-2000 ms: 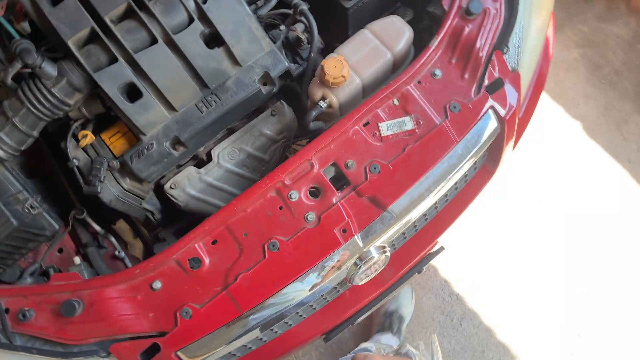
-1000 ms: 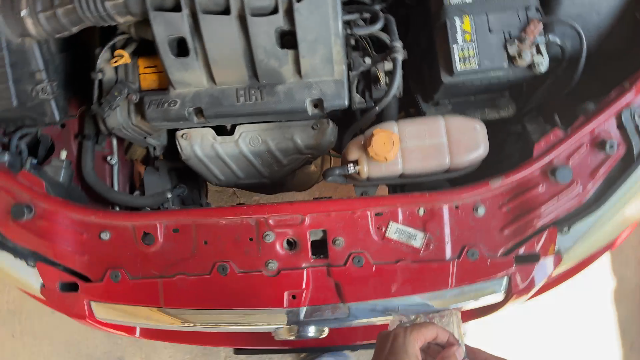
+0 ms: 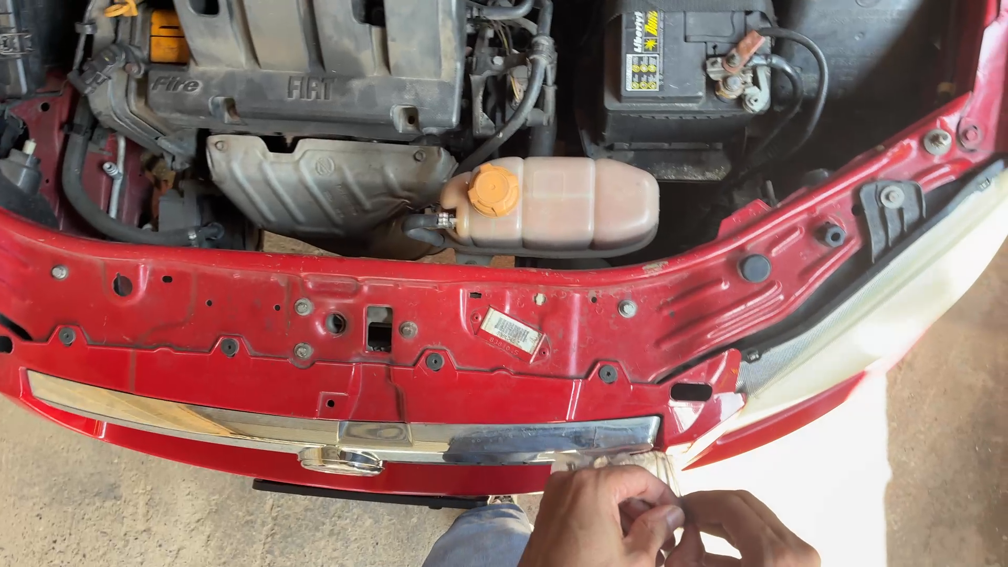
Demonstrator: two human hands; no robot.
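Note:
Both my hands are together at the lower right, in front of the red car's chrome grille trim (image 3: 543, 441). My left hand (image 3: 602, 516) has its fingers curled, with a pale, crumpled thing (image 3: 657, 465), perhaps a cloth or a plastic bag, showing just beyond them. Against its fingertips my right hand (image 3: 740, 524) has thumb and fingers pinched together; whatever is between them is too small or hidden to tell. Behind the hands runs the red front crossmember (image 3: 551, 323) of the open engine bay, with a printed label (image 3: 510, 335) on it.
Past the crossmember are the coolant expansion tank (image 3: 587, 205) with its orange cap (image 3: 494, 190), the metal heat shield (image 3: 323, 185), the Fiat engine cover (image 3: 307, 87) and the battery (image 3: 669, 79). A headlight (image 3: 850, 346) lies at the right. A leg in blue cloth (image 3: 480, 535) shows below.
Two seconds ago neither hand was plainly in view; one second ago they showed at the bottom edge with the pale thing. Now both are in view, fingertips together. The view has turned and shifted.

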